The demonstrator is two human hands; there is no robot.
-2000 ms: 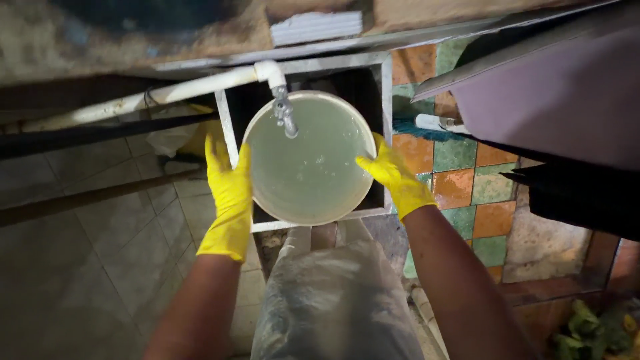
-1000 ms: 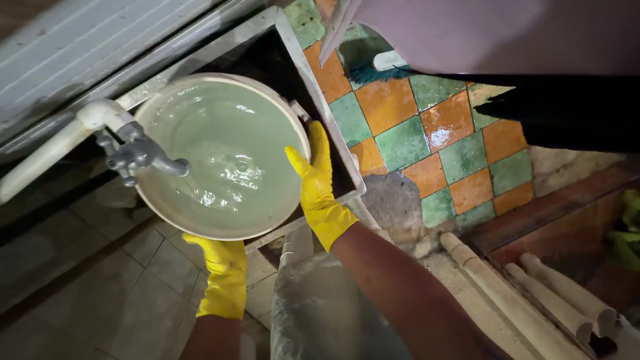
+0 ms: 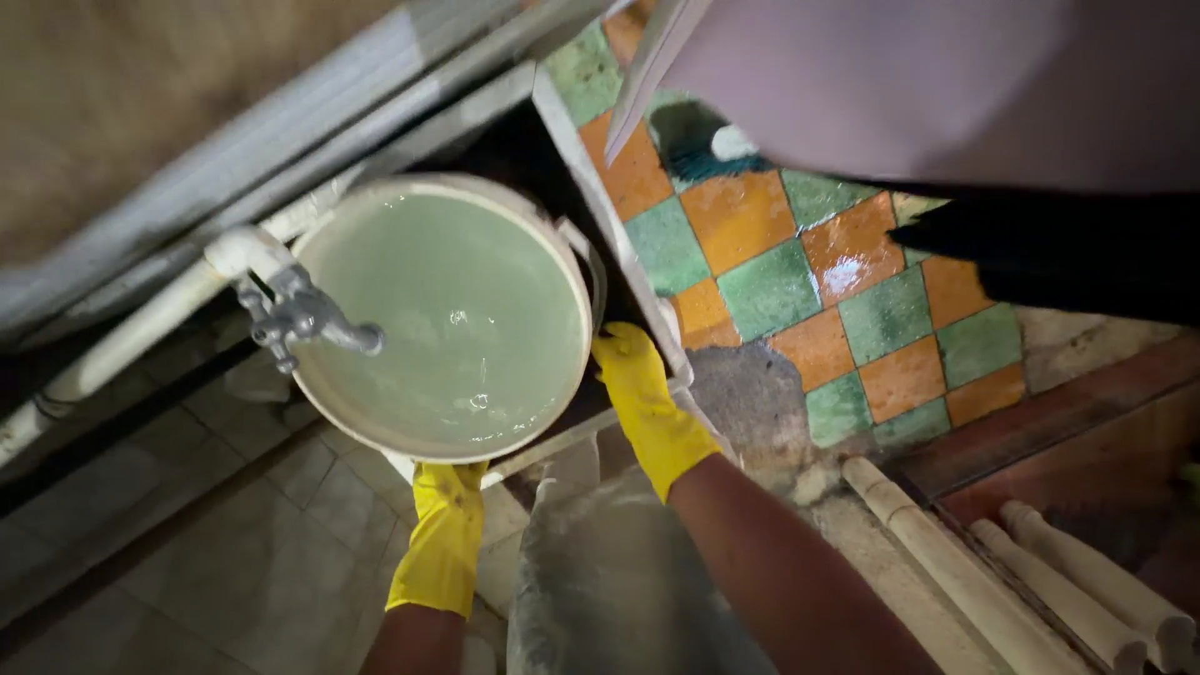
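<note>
A round, pale bucket [image 3: 441, 319] of cloudy greenish water stands within a square metal-edged frame. Over its left rim reaches a grey metal tap [image 3: 305, 323] on a white pipe. My left hand [image 3: 445, 525], in a yellow rubber glove, is at the bucket's near underside; its fingers are hidden beneath the rim. My right hand [image 3: 647, 398], gloved the same way, presses against the bucket's right side below the handle, with its fingertips partly hidden. How firmly either hand grips cannot be seen.
Metal frame edges [image 3: 609, 206] surround the bucket. Wet green and orange tiles [image 3: 769, 286] lie to the right, with a blue-bristled brush [image 3: 722, 155] on them. A pinkish panel [image 3: 919, 84] overhangs the upper right. White pipes [image 3: 966, 572] lie lower right.
My hands have moved from the bucket's left and right sides to its near underside and right side. The view has rotated and come closer. The water's surface looks calmer than one second ago.
</note>
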